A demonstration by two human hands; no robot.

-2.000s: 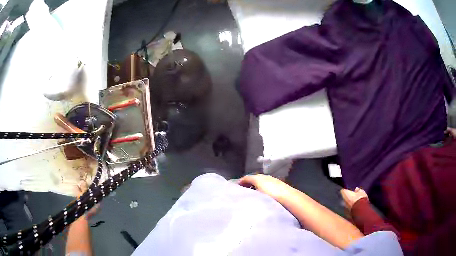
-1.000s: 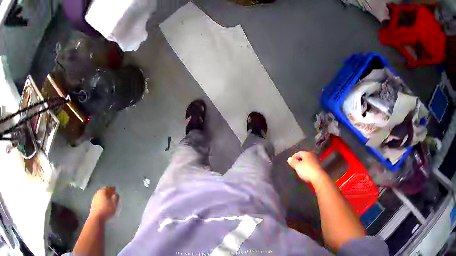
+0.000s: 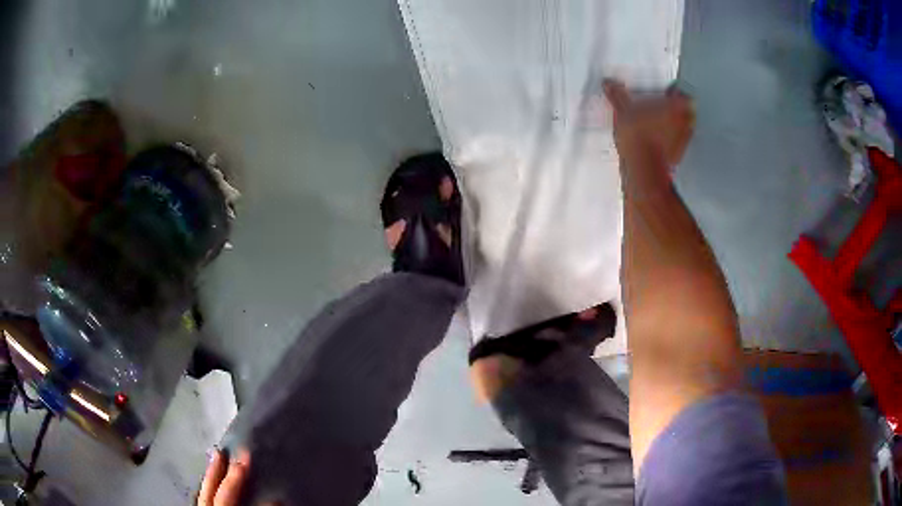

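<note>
A large white pattern piece runs from the top edge down between and beside the wearer's feet, with faint lines and diagonal creases. My right hand is at its right edge, blurred, with the thumb over the white surface; it appears to grip the edge, but the fingertips are unclear. The piece's lower end lies against the right shoe. My left hand is cut off by the bottom edge; only some fingers show beside the left leg, and nothing is seen in them.
Dark shoes stand on the grey floor. A dark rounded object is at left, above a framed item. A red stool and blue basket are at right. A brown box-like object is at lower right.
The view has moved closer to the floor and the white piece. My right hand has reached forward onto the piece's edge. My left hand has dropped to the bottom edge of view.
</note>
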